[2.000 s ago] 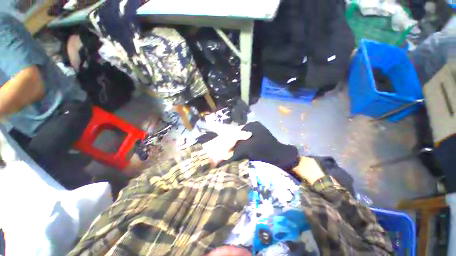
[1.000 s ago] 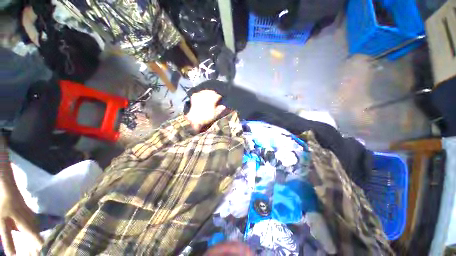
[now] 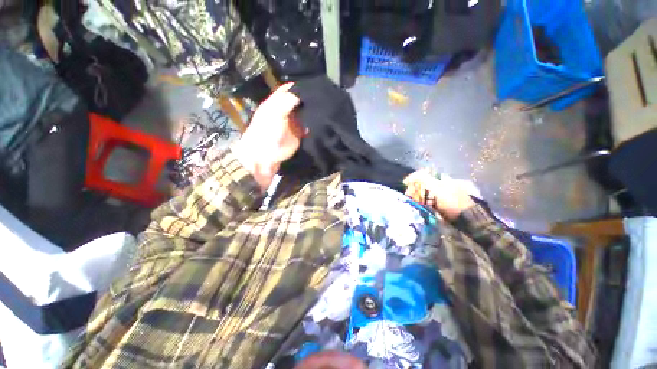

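Note:
A black garment point(image 3: 335, 133) is stretched between my two hands, in front of my lap. My left hand point(image 3: 274, 133) is closed on its left edge, with the fingertips pointing up. My right hand point(image 3: 441, 194) is closed at the garment's lower right end. A small dark thing shows between its fingers, too blurred to tell whether it is a tool or cloth. The fingertips of both hands are partly washed out or blurred.
A red stool point(image 3: 130, 160) stands at left. A blue crate point(image 3: 544, 54) is at upper right, a flat blue crate point(image 3: 403, 63) at top centre, and a blue basket point(image 3: 555, 263) at lower right. White cloth point(image 3: 90, 270) lies at lower left. Scraps litter the grey floor.
My left hand has moved up and left with the garment. My right hand, out of sight a second ago, is back at the cloth. Another person's hand at lower left is gone from view.

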